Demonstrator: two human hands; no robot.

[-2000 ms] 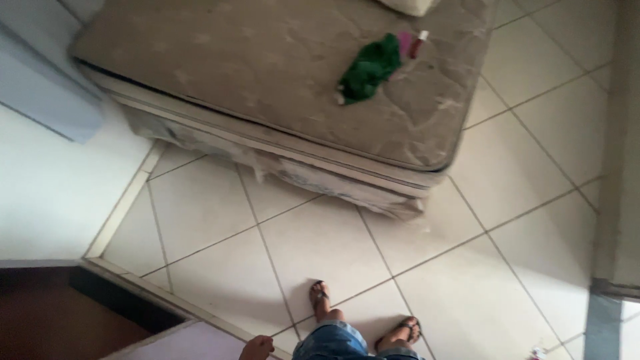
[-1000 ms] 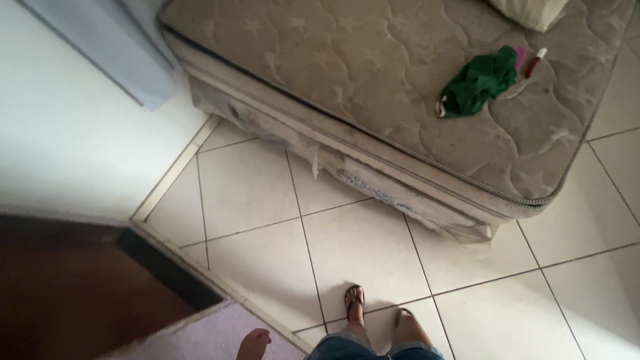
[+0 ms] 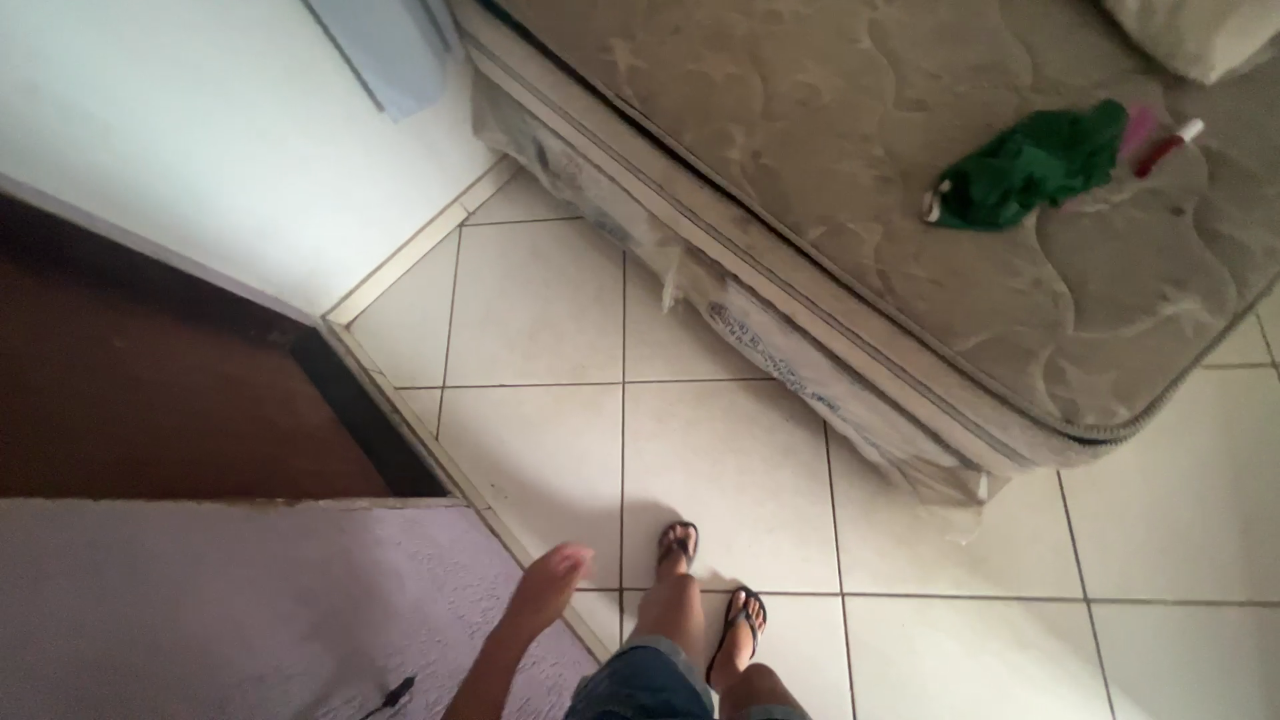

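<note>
My left hand [image 3: 556, 582] hangs at the lower middle, beside the lilac wall and left of my legs. Its fingers look curled and blurred, and I cannot tell whether anything is in it. My right hand is out of view. Across the upper right lies a bare, stained mattress [image 3: 800, 150] on a plastic-wrapped bed base [image 3: 760, 350] bearing print. On the mattress are a crumpled green cloth [image 3: 1030, 170], a pink item [image 3: 1138, 130] and a red tube with a white cap [image 3: 1168, 148]. A pale pillow or cushion [image 3: 1190, 35] shows at the top right corner.
Pale floor tiles [image 3: 730, 470] run between my sandalled feet and the bed. A lilac wall [image 3: 250, 590] stands at the lower left, with a dark cable end [image 3: 400, 690] near it. Beyond are a brown doorway or recess [image 3: 160, 390], a white wall [image 3: 260, 160] and grey-blue fabric [image 3: 405, 60].
The view has shifted, so the bed sits further right. My left hand has risen in the view and more of its forearm shows. My feet have changed position as in a step.
</note>
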